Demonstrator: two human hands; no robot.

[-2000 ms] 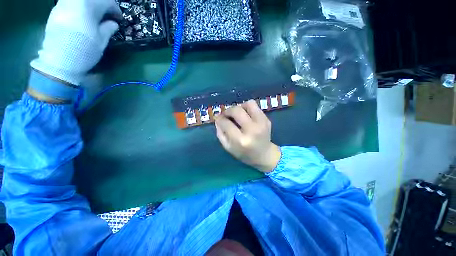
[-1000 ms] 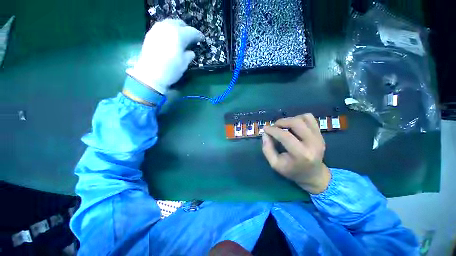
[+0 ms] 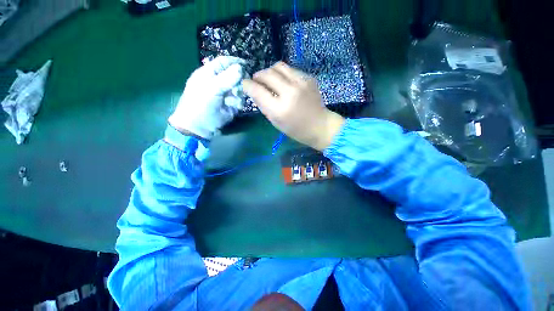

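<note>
My left hand (image 3: 209, 97), in a white glove, is at the near edge of the left parts bin (image 3: 237, 36), which holds small silver-and-dark metal pieces. My bare right hand (image 3: 291, 100) meets its fingertips there, over the bins' near edge. Whether either hand holds a piece is too small and blurred to tell. The orange-brown assembly jig (image 3: 288, 175) lies on the green mat below my right hand. White-silver block parts (image 3: 309, 170) sit in its left slots; my right sleeve hides the rest. The right bin (image 3: 328, 54) is filled with fine screws.
A clear plastic bag (image 3: 449, 97) lies at the right, with a pale block inside. A blue coiled cord (image 3: 277, 144) runs from the bins toward my left wrist. A crumpled clear bag (image 3: 25, 100) and small loose pieces (image 3: 63, 165) lie at the left.
My right hand has left the jig and moved up and left to meet my gloved left hand. The view has shifted, showing more of the mat's far and left parts.
</note>
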